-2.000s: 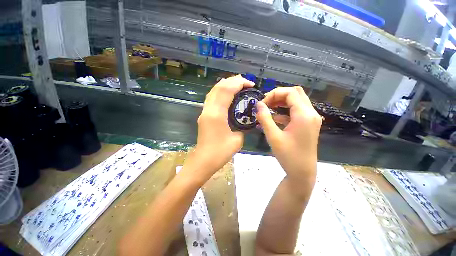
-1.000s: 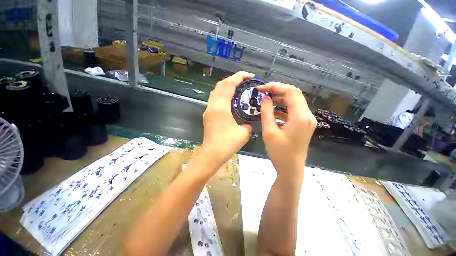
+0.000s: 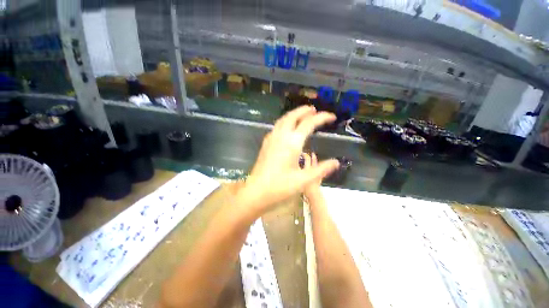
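My left hand (image 3: 280, 165) is raised over the bench's far edge, fingers apart and empty. My right hand (image 3: 310, 180) reaches out behind it and is mostly hidden; only its forearm and a small part of the hand show. A black cylindrical housing (image 3: 341, 172) stands just right of the hands at the conveyor belt, partly covered by my left fingertips. Whether my right hand touches it cannot be told. A narrow white label strip (image 3: 259, 271) with dark shapes lies on the bench between my forearms.
Black housings (image 3: 114, 171) cluster at left beside a white fan (image 3: 24, 201). A label sheet stack (image 3: 138, 228) lies left of centre, a large white sheet (image 3: 385, 240) on the right. One housing (image 3: 394, 175) stands on the conveyor belt (image 3: 241, 144); more are on its far side.
The housing held between both hands has left my left hand, which is now open. My right hand has moved behind the left, toward the belt. The view has shifted.
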